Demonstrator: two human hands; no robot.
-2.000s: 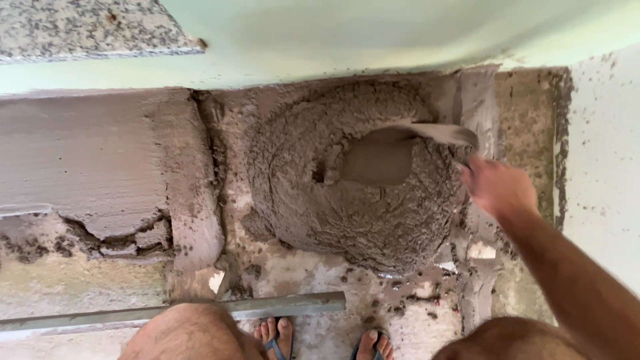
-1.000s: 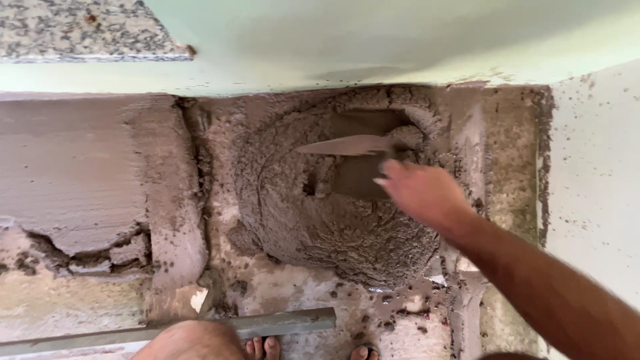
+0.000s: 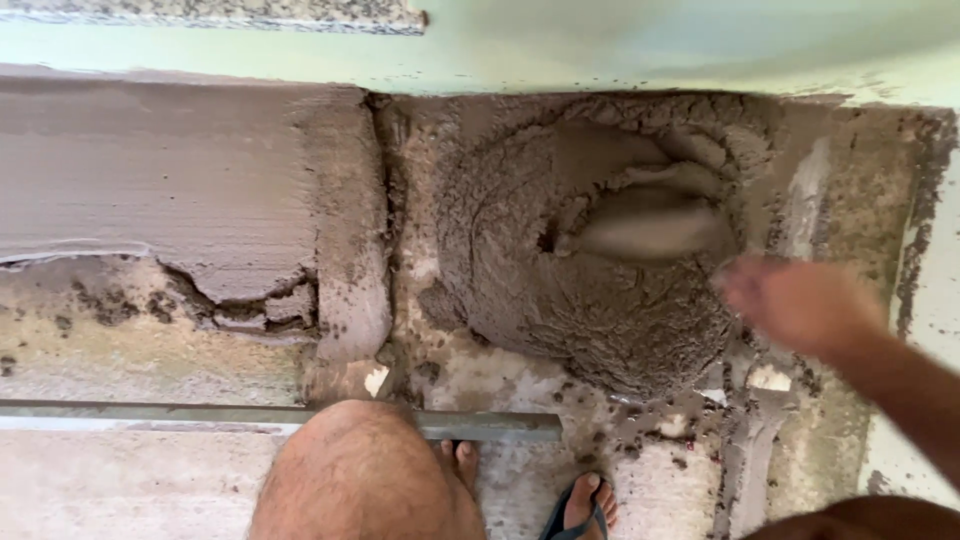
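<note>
A wet heap of grey-brown mortar (image 3: 517, 277) lies on the floor against the wall, with smooth hollows pressed into its upper right part. My right hand (image 3: 802, 304), blurred by motion, is closed at the heap's right edge on the handle of a trowel. The trowel's blade (image 3: 652, 232) is a blurred smooth shape over the mortar, left of the hand and above it; its outline is hard to make out. My left hand is outside the view.
Smoothed mortar (image 3: 150, 180) covers the floor at left, its lower edge cracked. A long straight bar (image 3: 495, 426) lies on the floor beside my knee. A granite slab (image 3: 225, 16) juts out at top left, near the green wall (image 3: 600, 45). My sandalled foot (image 3: 585, 506) stands at bottom centre.
My right hand with the trowel has moved from over the upper part of the heap to its right edge. A second smooth hollow now shows in the mortar, below the upper one.
</note>
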